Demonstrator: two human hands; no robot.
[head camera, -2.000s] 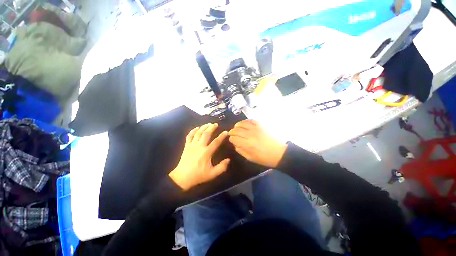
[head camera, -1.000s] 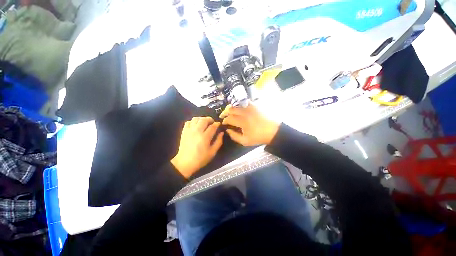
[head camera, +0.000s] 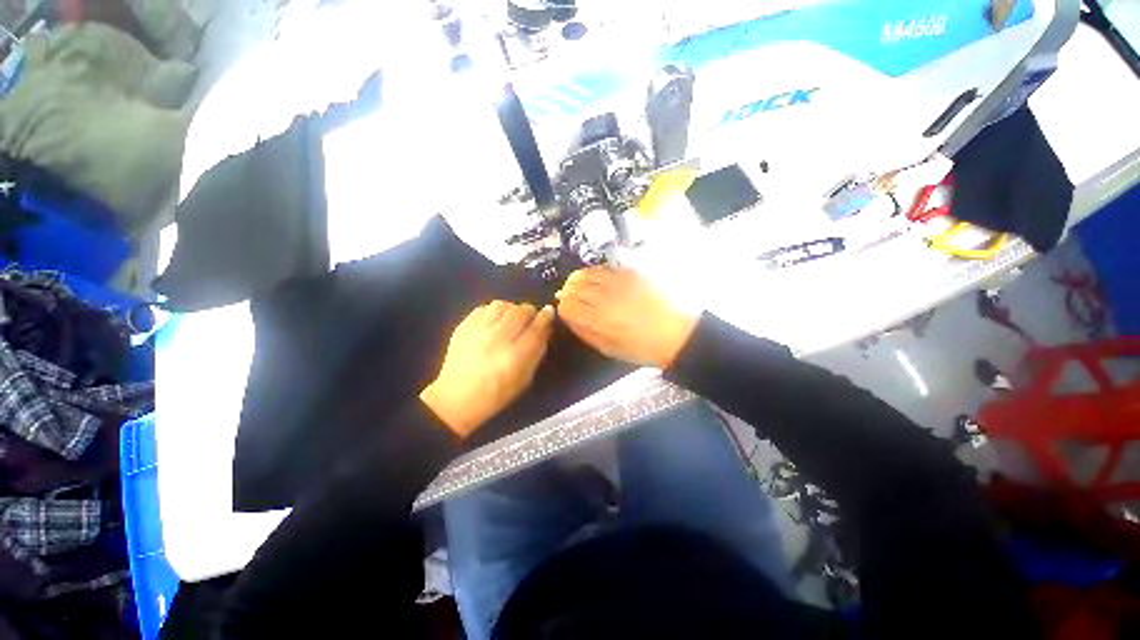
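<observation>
A large black fabric panel (head camera: 363, 338) lies on the white table under my hands, its right part at the presser foot area (head camera: 588, 231) of the sewing machine (head camera: 800, 138). My left hand (head camera: 490, 363) rests on the panel with its fingers bent and close together. My right hand (head camera: 625, 316) is just in front of the needle area, its fingertips on the fabric beside my left fingertips. Both hands hold the cloth at that spot. The fabric edge under the fingers is hidden, and glare washes out part of the needle area.
A second black piece (head camera: 244, 225) lies at the far left of the table. Red and yellow handles (head camera: 969, 238) and a black cloth bundle (head camera: 1015, 181) lie at the right end. A blue crate (head camera: 144, 525) and plaid garments (head camera: 50, 388) are at left, a red stool (head camera: 1075, 419) at right.
Since two seconds ago my left hand has drawn its spread fingers and thumb together, and both hands have closed in at the fabric before the needle. The view has shifted slightly.
</observation>
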